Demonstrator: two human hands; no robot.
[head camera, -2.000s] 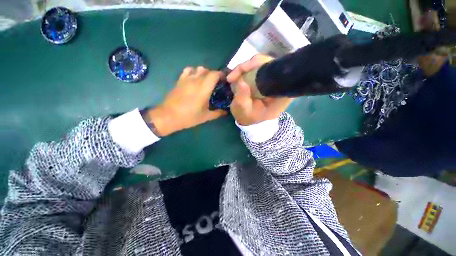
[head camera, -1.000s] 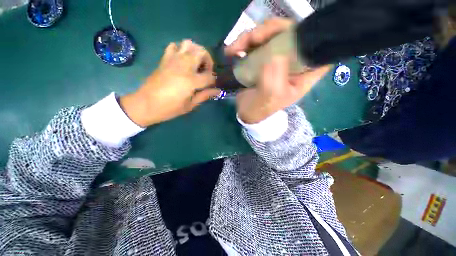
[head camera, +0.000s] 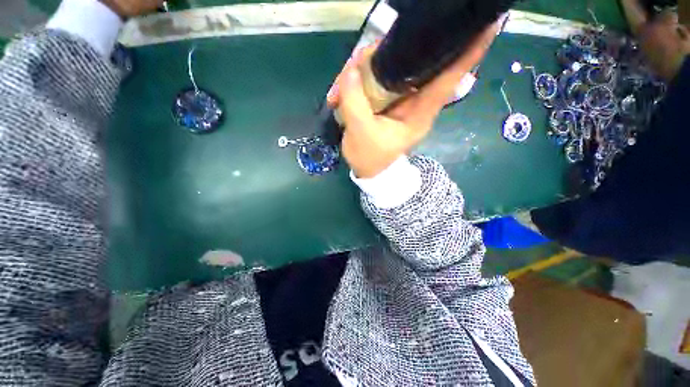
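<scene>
My right hand (head camera: 382, 128) is wrapped around the beige nose of the black electric screwdriver (head camera: 424, 45), near the bench's middle. A round unit (head camera: 317, 157) with a blue face lies on the green bench just left of my right hand, its lead wire and pale round end piece (head camera: 284, 141) lying to its left. Another round unit (head camera: 198, 110) with a white wire lies further left. My left hand (head camera: 136, 6) is at the top left edge, mostly cut off by the picture; its fingers and anything in them are hidden.
A small blue-white ring part (head camera: 517, 127) with a wire lies right of the screwdriver. A tangled pile of wired ring parts (head camera: 594, 98) is at the right, beside a coworker's dark blue sleeve (head camera: 628, 196). A pale strip (head camera: 250, 18) crosses behind. A brown carton (head camera: 582, 325) stands below right.
My left hand has moved from the bench's middle to the top left edge. The round unit and its end piece now show uncovered beside my right hand, which still holds the screwdriver.
</scene>
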